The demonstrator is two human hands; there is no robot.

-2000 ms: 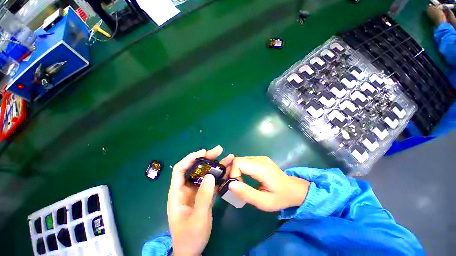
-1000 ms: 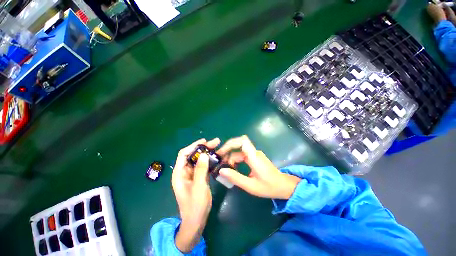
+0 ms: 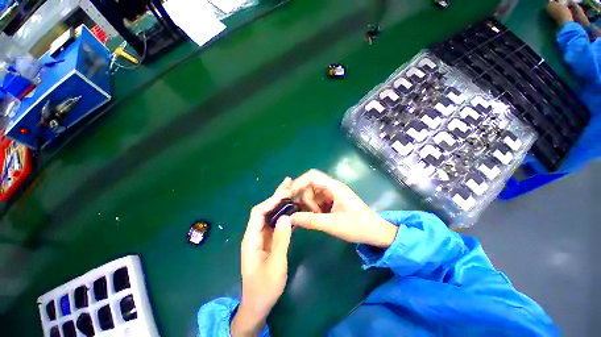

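A small black watch unit [image 3: 283,212] is held at the lower middle. My left hand [image 3: 263,253] grips it from the left, with the thumb on its face. My right hand [image 3: 336,214] touches its right side with thumb and fingers. The gold inside of the housing and the pale display backing do not show now; my fingers hide part of the unit. A loose housing with gold and white parts [image 3: 198,232] lies on the green mat left of my left hand.
White foam tray [image 3: 140,283] with dark units, one lit blue, lower left. Clear blister tray [image 3: 356,118] of display modules on the right, beside a black tray [image 3: 560,118]. Another housing [image 3: 336,70] lies beyond. Blue device [image 3: 79,82] and red tray [image 3: 20,174] upper left. Another person's hand [image 3: 568,12] upper right.
Both hands have come closer together around the unit, and its gold inside and the pale display backing have gone from sight. The far housing has shifted left and nearer; the tray's lit unit went green, red, blue.
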